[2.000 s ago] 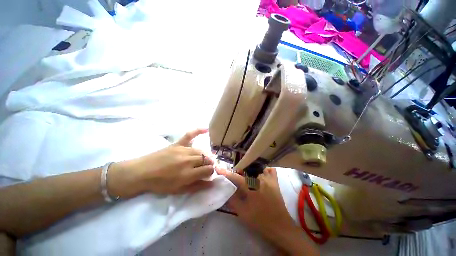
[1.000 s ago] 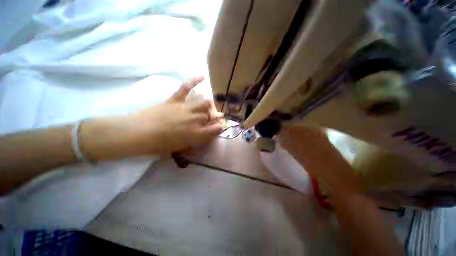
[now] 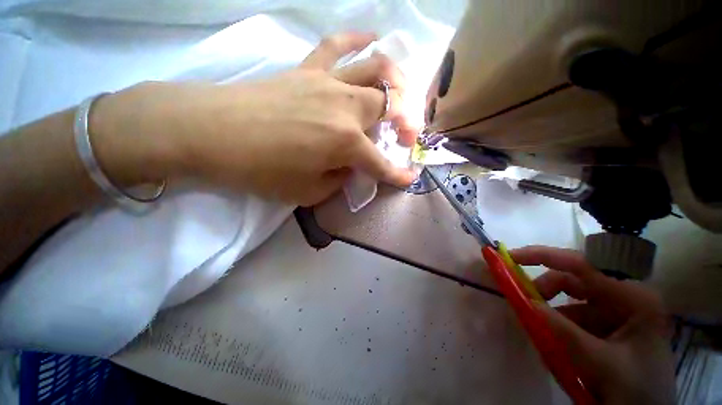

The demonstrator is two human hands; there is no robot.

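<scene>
My left hand (image 3: 317, 126), with a ring and a bangle, presses and pinches the white garment piece (image 3: 214, 269) beside the presser foot (image 3: 431, 142). A small white tab of cloth sticks out below its fingers. My right hand (image 3: 609, 316) holds the scissors (image 3: 526, 308) by the red and yellow handles. The scissor blades point up and left, with the tips at the cloth edge near the needle plate (image 3: 461, 188). Whether the blades are open cannot be told.
The sewing machine head (image 3: 546, 71) fills the upper right. A blue plastic basket (image 3: 63, 380) is at the lower left, below the cloth. The pale table (image 3: 356, 316) has ruler marks along its front edge. Stacked layers show at the lower right edge.
The scissors, earlier lying right of the needle, are now in my right hand with their tips by the needle. The view has moved closer. My left hand stays on the cloth.
</scene>
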